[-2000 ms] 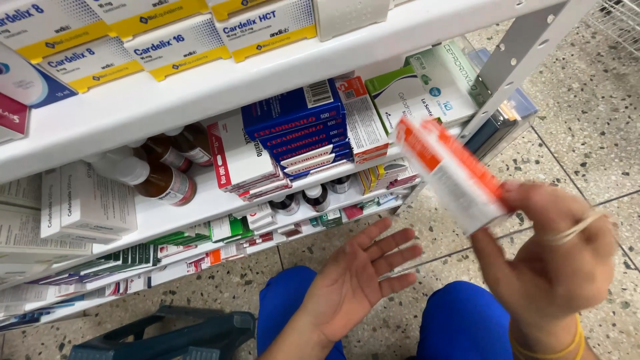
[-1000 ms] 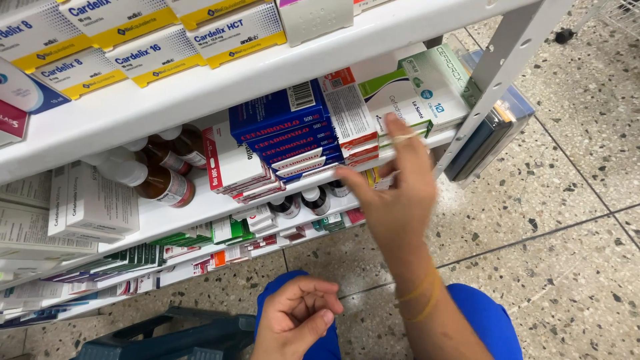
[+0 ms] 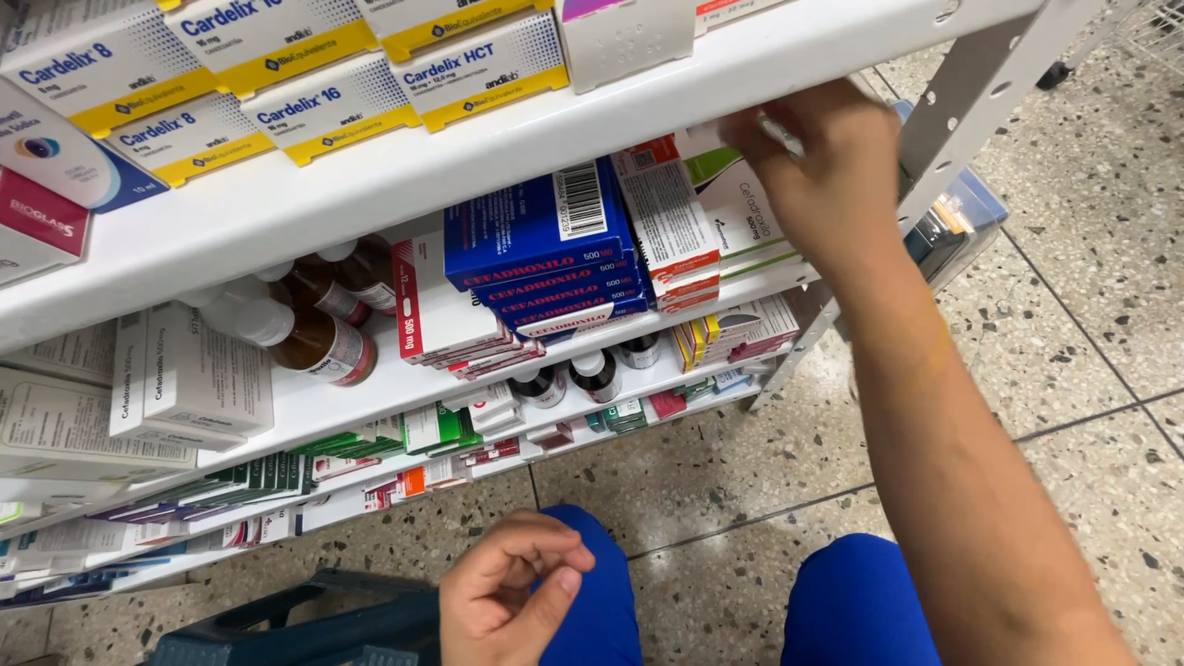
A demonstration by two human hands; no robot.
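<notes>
My right hand (image 3: pixel 823 166) reaches onto the shelf at the upper right, above a white and green medicine box (image 3: pixel 745 208). Something pale shows at its fingers, blurred and partly under the upper shelf; whether it is held cannot be told. Left of it stand a stack of white and orange boxes (image 3: pixel 671 213), a stack of blue medicine boxes (image 3: pixel 536 231) and white and red boxes (image 3: pixel 444 296). My left hand (image 3: pixel 513 587), fingers loosely curled and holding nothing, is at the bottom centre over my blue trouser leg.
The white metal shelf edge (image 3: pixel 370 176) runs above, with yellow and white boxes (image 3: pixel 481 69) on it. Brown bottles (image 3: pixel 324 342) stand at left. A perforated upright (image 3: pixel 971 102) is at right. A dark plastic stool (image 3: pixel 305 629) stands lower left, on speckled floor tiles (image 3: pixel 740 462).
The white and orange box seen in my right hand two seconds ago is no longer visible there. That hand has moved up to the shelf. My left hand has gone from spread to loosely curled.
</notes>
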